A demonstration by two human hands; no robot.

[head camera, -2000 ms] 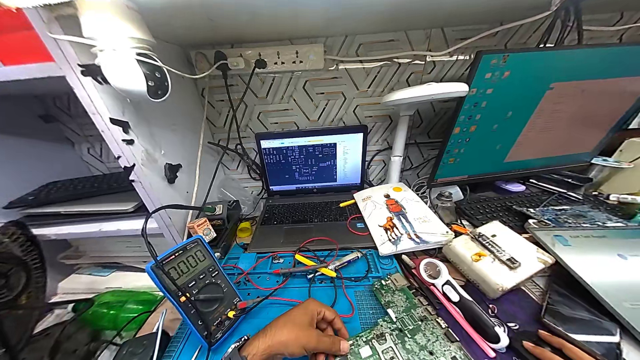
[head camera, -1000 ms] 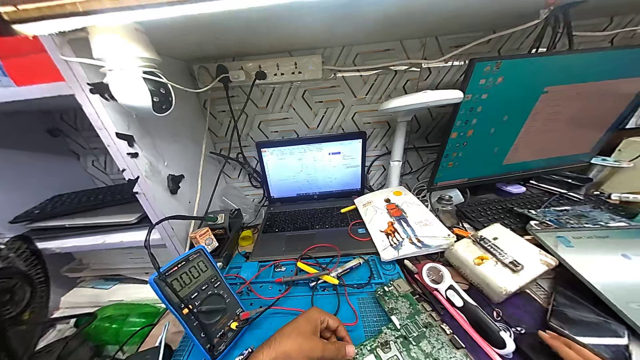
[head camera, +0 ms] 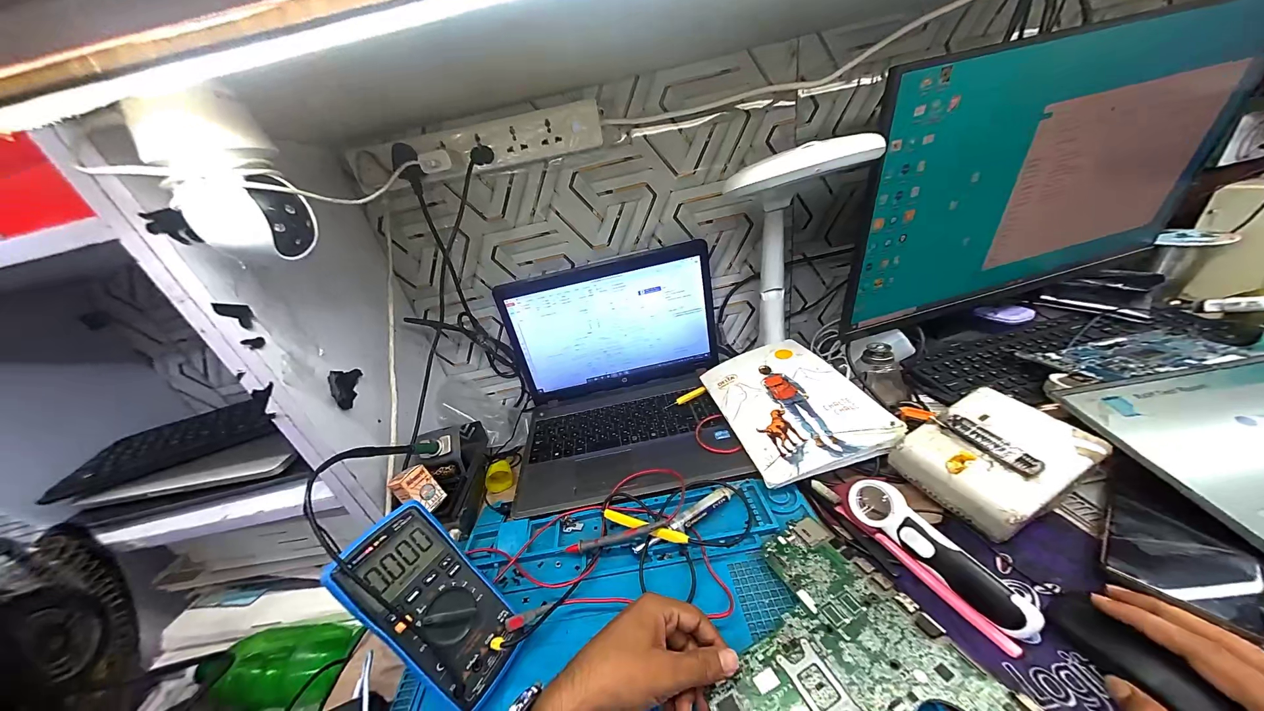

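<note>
My left hand (head camera: pixel 642 657) is at the left edge of a green laptop motherboard (head camera: pixel 839 632), its thumb and fingers closed on the board's edge. The board lies on a blue silicone repair mat (head camera: pixel 583 617). At the lower right, my right hand (head camera: pixel 1190 642) rests over a black computer mouse (head camera: pixel 1126 647). Left of my left hand a blue-cased digital multimeter (head camera: pixel 425 602) leans back, its display reading zero. Its red and black test probes (head camera: pixel 632 533) lie crossed on the mat behind my left hand, near a silver-coloured pen-like tool (head camera: pixel 696 515).
An open laptop (head camera: pixel 617 385) stands behind the mat. A notebook with an illustrated cover (head camera: pixel 800 410) overlaps its right corner. Farther right are a white box (head camera: pixel 987 474), a black-and-white magnifier (head camera: pixel 933 553), a keyboard (head camera: pixel 978 365) and a large monitor (head camera: pixel 1047 168). A green bottle (head camera: pixel 286 667) lies at lower left.
The laptop screen has gone from a dark board layout to a white page with fine lines. My left hand stays near the motherboard's left edge.
</note>
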